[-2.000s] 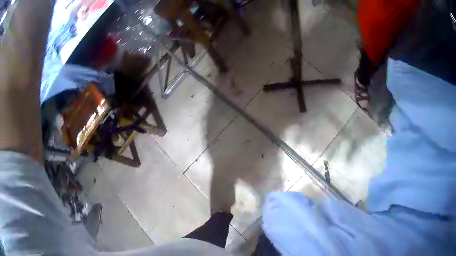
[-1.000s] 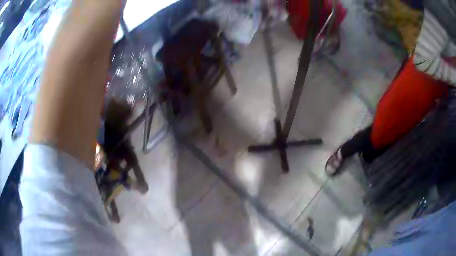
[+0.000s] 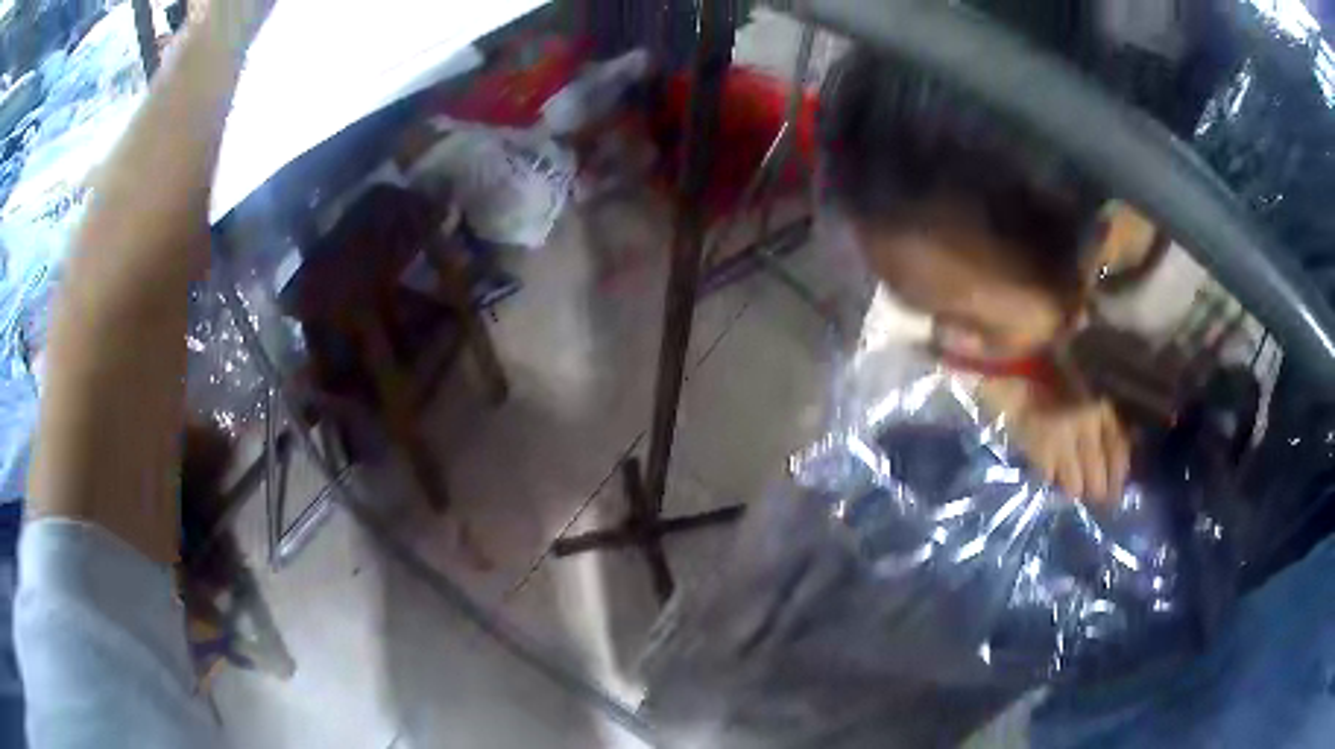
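Note:
My left forearm, in a pale sleeve, reaches up the left side; the hand itself is cut off by the top edge. My right hand is not in view. Blue cloth lies at the lower right corner, blurred; what holds it is hidden. A grey metal rack pipe curves across the upper right. Light blue cloth, partly shiny, lies at the upper left beside my forearm.
A person bends close at right, a hand on dark clothes under shiny clear plastic. A dark stand with a crossed foot rises mid-view. A wooden stool and white table edge are at left.
The view has swung up and right. The person and plastic-covered clothes now fill the right side, and the rack pipe shows above. The blue cloth has shrunk to the lower right corner.

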